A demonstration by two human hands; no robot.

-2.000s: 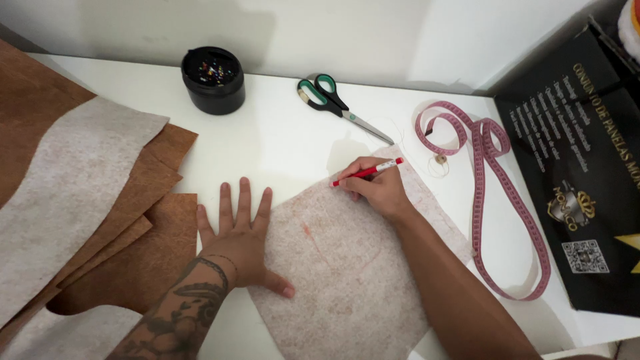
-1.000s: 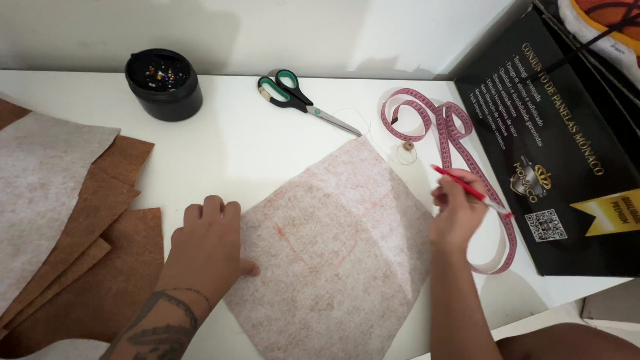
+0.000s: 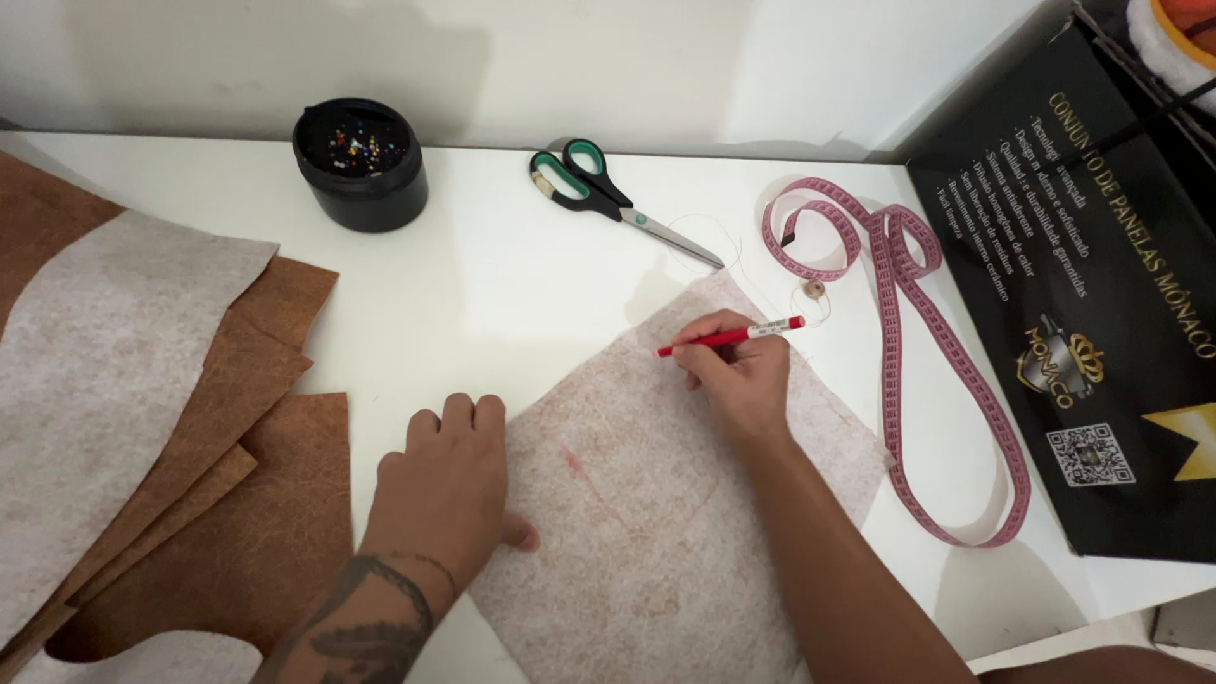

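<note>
A pale, fibrous sheet, apparently the back of a fabric or faux leather piece, lies on the white table and bears faint red lines. My right hand holds a red pen over the sheet's upper part; its point is at or just above the surface, I cannot tell which. At the sheet's left edge rests my left hand, fingers curled, thumb on the sheet, holding nothing that I can see. Beyond the sheet's far corner lie closed scissors with black and green handles.
Brown leather-like pieces are stacked at left, one showing its pale back. A black tub holds small colourful items near the wall. At right are a pink measuring tape, a small bobbin with thread, and a black printed box.
My right hand with the red pen has come back from the sheet's right side to over its upper part. My left hand, spread flat two seconds ago, now has curled fingers.
</note>
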